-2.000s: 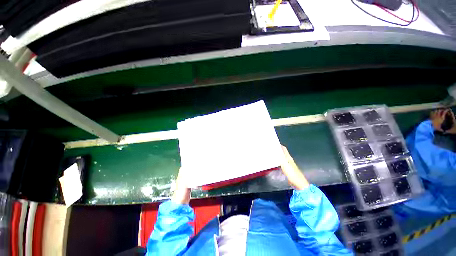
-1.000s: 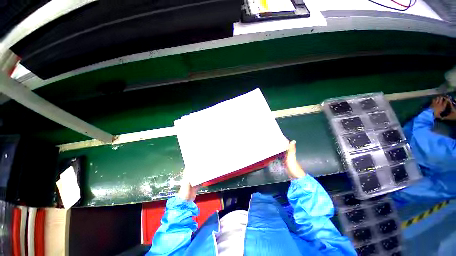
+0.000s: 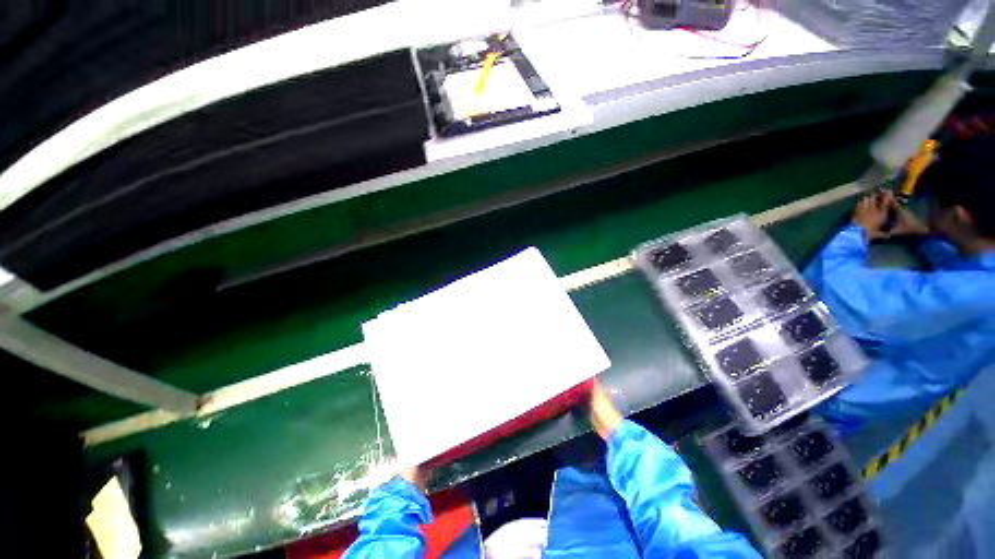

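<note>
A white foam sheet (image 3: 486, 355) lies flat over a red tray (image 3: 513, 428), whose edge shows along the near side. Both are on the green bench in front of me. My left hand (image 3: 412, 476) is at the near left corner of the tray, mostly hidden by the sheet and sleeve. My right hand (image 3: 602, 413) holds the near right edge, with its fingers partly hidden under the tray.
Clear blister trays with small dark boards (image 3: 753, 317) are at the right, one on the bench and one lower. Another person in blue (image 3: 911, 295) works beyond them. A white shelf (image 3: 655, 82) above holds an opened device (image 3: 486, 87). A slanted post (image 3: 104, 366) stands left.
The view has turned to the right, showing more of the other person. The sheet and tray are still between my hands, and sit lower in the picture.
</note>
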